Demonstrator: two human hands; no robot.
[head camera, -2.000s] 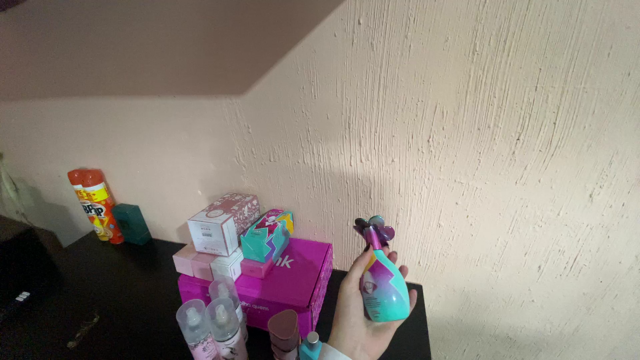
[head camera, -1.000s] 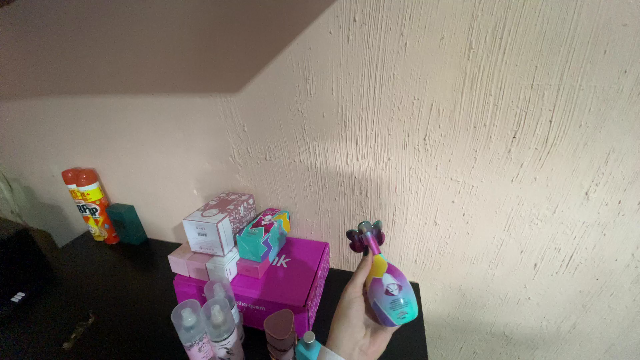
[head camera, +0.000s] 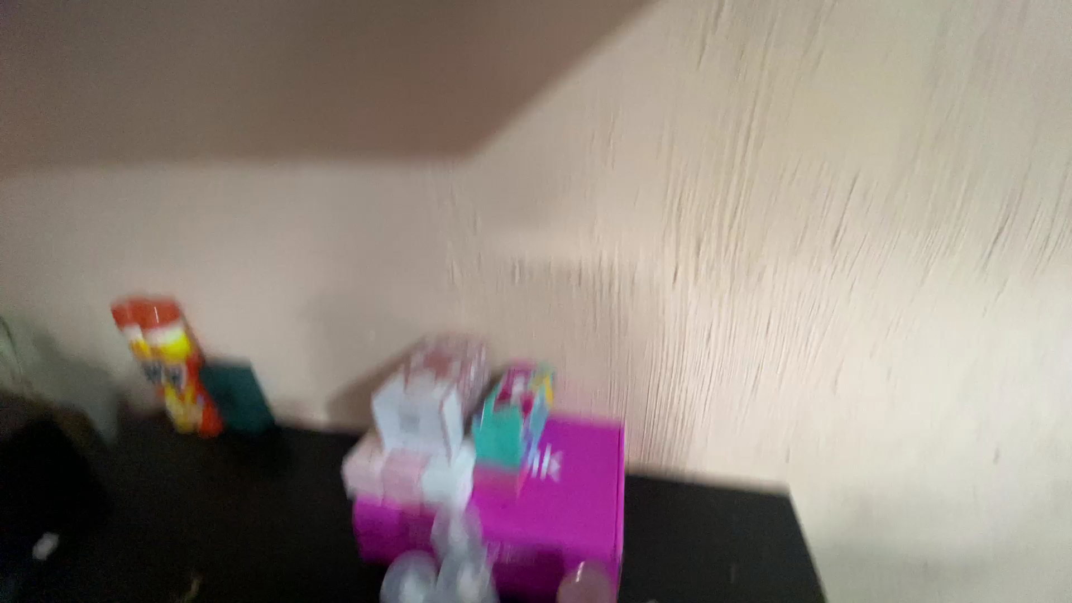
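Neither my left hand nor my right hand shows in the blurred head view. A magenta box (head camera: 578, 494) lies on the black table (head camera: 712, 536). On top of it, a white and pink patterned carton (head camera: 423, 406) rests over smaller pale pink and white boxes (head camera: 406, 476). Beside these, also on the magenta box, is a teal and multicoloured carton (head camera: 507, 427). Several bottles with clear caps (head camera: 456, 569) stand in front at the bottom edge, next to a rounded pinkish top (head camera: 586, 584). The colourful bottle held earlier is out of view.
Orange and yellow containers (head camera: 167, 364) stand at the back left, touching a dark green box (head camera: 239, 395). A dark object (head camera: 42, 469) is at the far left. A rough plaster wall (head camera: 754, 251) rises behind the table, whose right end shows at the lower right.
The hand and the colourful bottle with a dark flower-shaped top, seen at the right of the magenta box before, have left the view. The boxes remain stacked as before.
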